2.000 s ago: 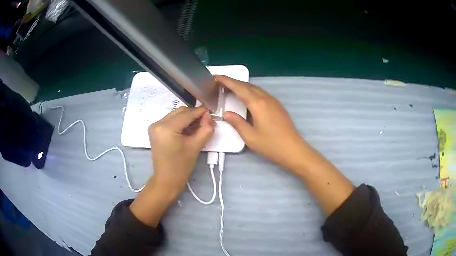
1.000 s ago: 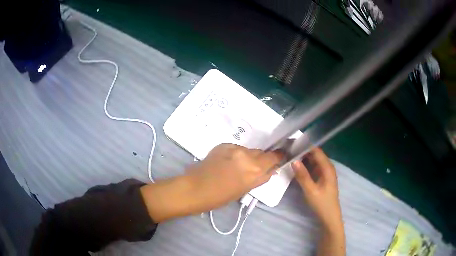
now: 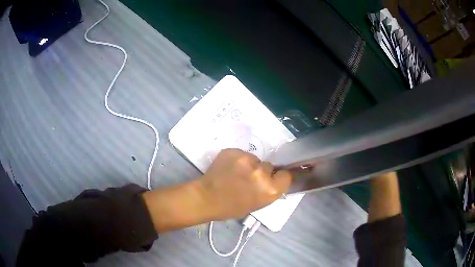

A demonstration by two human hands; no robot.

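The white lamp base (image 3: 208, 122) lies on the bench, turned at an angle, with faint marks on its top. The silver-grey lamp arm (image 3: 359, 130) rises from it toward the right, its dark inner face showing. My left hand (image 3: 242, 180) is closed at the foot of the lamp arm, fingertips at the joint. My right hand is hidden behind the lamp arm; only the wrist (image 3: 384, 198) and sleeve show, so its grip cannot be seen. Two white plugs (image 3: 251, 223) sit at the base's near edge, with thin white cords.
A dark box-like device (image 3: 44, 23) with a small light stands at the upper left. A white cord (image 3: 124, 62) curls across the ribbed foam sheet (image 3: 67, 120). The dark green conveyor (image 3: 250, 36) runs behind. Piled silver-white parts (image 3: 398, 49) lie at the upper right. Clear film (image 3: 298, 122) lies by the base.
The view has turned, so the lamp appears rotated. The lamp arm now points further right and lower. My right hand has moved from beside the joint to behind the arm. My left hand stays at the joint.
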